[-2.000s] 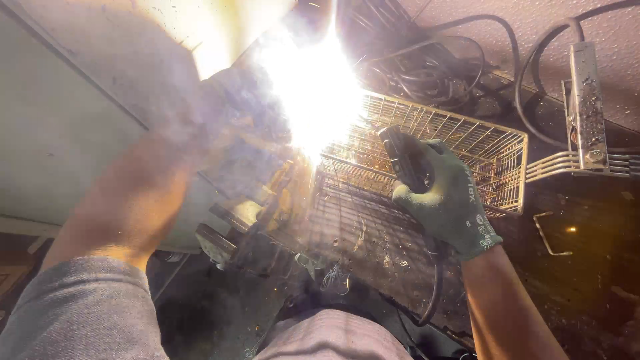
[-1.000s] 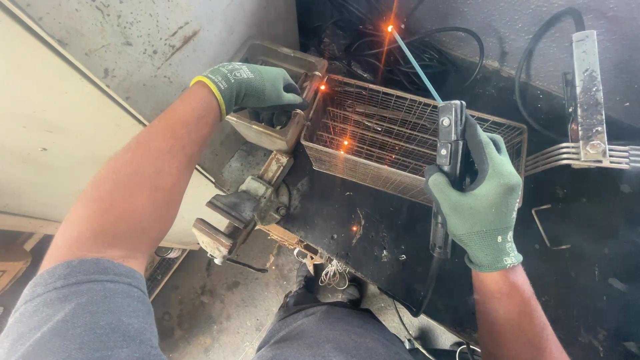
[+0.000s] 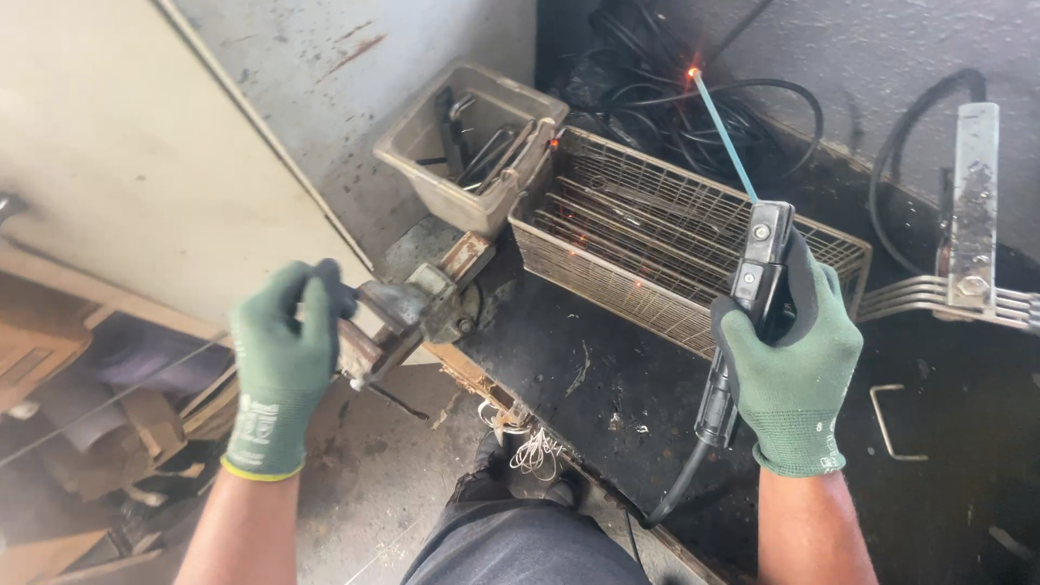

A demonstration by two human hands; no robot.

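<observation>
My right hand [image 3: 792, 349], in a green glove with dark fingers, grips a black welding electrode holder [image 3: 747, 301]. A pale blue welding electrode [image 3: 725, 134] points up from it, its tip glowing orange. Below and left of the electrode lies a rectangular wire-mesh basket [image 3: 617, 292] on the black bench top, with small orange glows at its upper left corner and inside. My left hand [image 3: 292, 325], gloved alike, is raised just left of a bench vise [image 3: 418, 301], fingers curled; whether they hold anything cannot be made out.
A plastic bin [image 3: 463, 199] with metal hooks and tools stands against the basket's left end. Black cables [image 3: 699, 122] lie coiled behind it. A metal clamp piece [image 3: 972, 203] with bent rods is at the right, above a bent wire handle [image 3: 886, 422]. Cardboard [image 3: 41, 341] fills the lower left.
The bright arc and smoke of the first frame are gone. My left hand has moved from the plastic bin down and left to beside the vise. My right hand still holds the electrode holder.
</observation>
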